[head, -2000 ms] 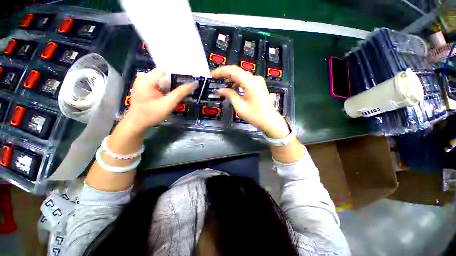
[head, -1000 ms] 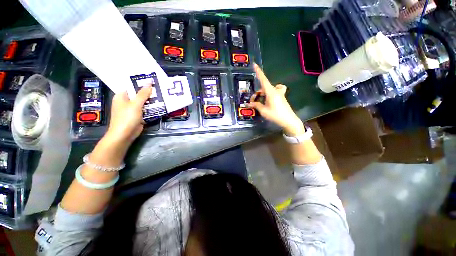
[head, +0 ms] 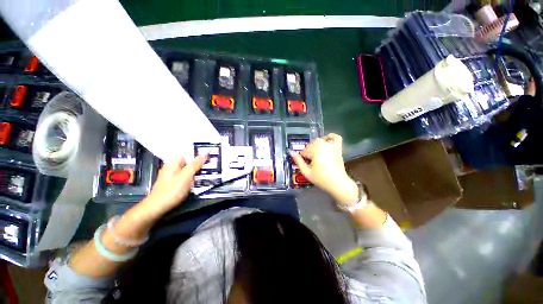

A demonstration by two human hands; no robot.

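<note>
A long white liner strip (head: pixel 137 89) runs from the upper left down to my left hand (head: pixel 174 181). My left hand holds its lower end, where pieces with black bracket marks show (head: pixel 237 161). My right hand (head: pixel 324 163) is over the front right pocket of a clear blister tray (head: pixel 315 89), with fingers bent at a black electronic unit with a red-orange end (head: pixel 299 145). Whether the fingertips grip the unit cannot be told. Other units sit in the tray, such as one between my hands (head: pixel 262 155). The strip hides part of the tray.
A second tray of units (head: pixel 36 202) lies at the left under a white roll (head: pixel 59 139). A pink-edged smartphone (head: pixel 373 78), a cream tumbler (head: pixel 426 92) and a stack of clear trays (head: pixel 411 44) are at the right. An open cardboard box (head: pixel 417 178) is below the bench.
Since two seconds ago my hands have moved apart, my right to the front right pocket. Since one second ago the strip end has moved right and down in view, and my right hand has lowered.
</note>
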